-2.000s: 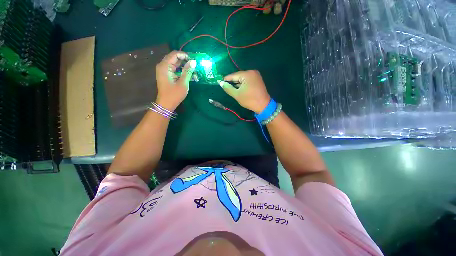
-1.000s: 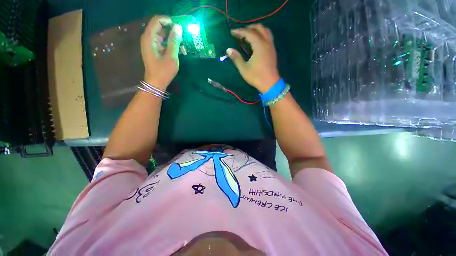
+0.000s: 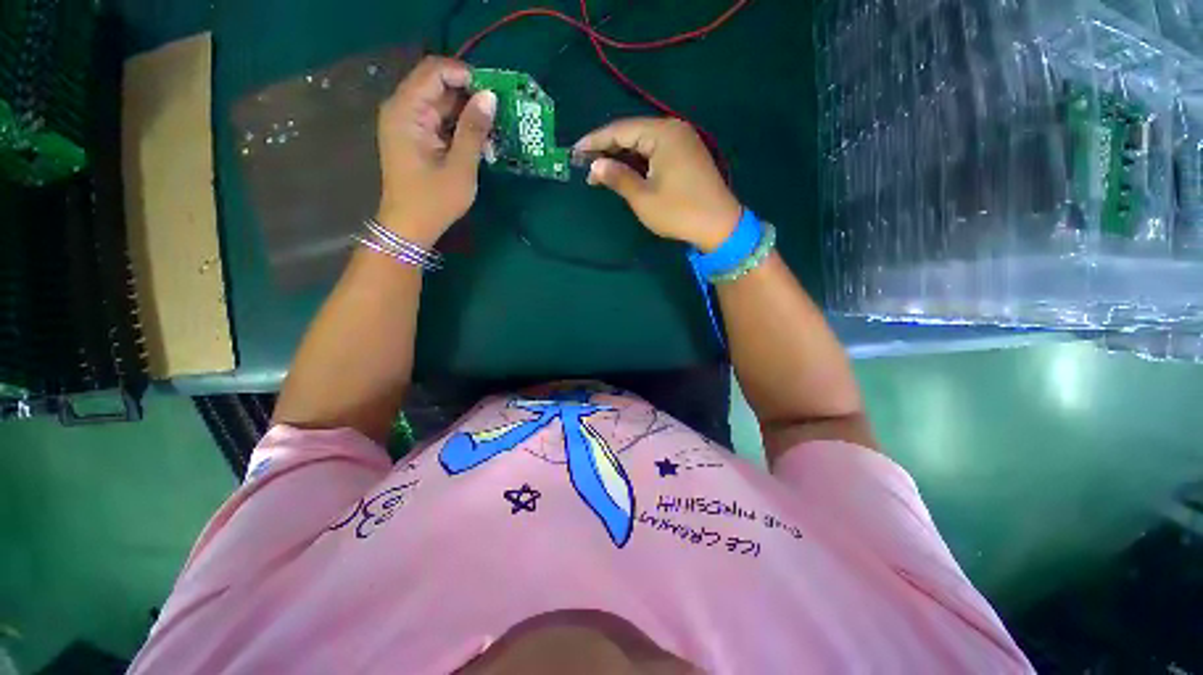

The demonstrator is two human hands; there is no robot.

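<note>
My left hand (image 3: pixel 435 148) grips a green circuit board (image 3: pixel 524 121) by its left edge, with the thumb on top. The board is unlit and shows a white patterned block. My right hand (image 3: pixel 660 172) is at the board's lower right corner. Its thumb and forefinger pinch something small and dark there, possibly a lead end; the fingers mostly hide it. Red leads (image 3: pixel 614 46) loop behind the board and run down behind my right hand.
A brown pad (image 3: pixel 310 172) with small bright bits lies left of my left hand. Beyond it are a cardboard strip (image 3: pixel 178 211) and a black rack (image 3: pixel 66 264). Clear plastic trays (image 3: pixel 950 185) are stacked at the right, with green boards (image 3: pixel 1106 165) inside. The bench's front edge runs below my forearms.
The board's bright green-white light has gone out. My right hand has moved in from being apart to the board's corner. The metallic-tipped red lead below the board no longer shows there.
</note>
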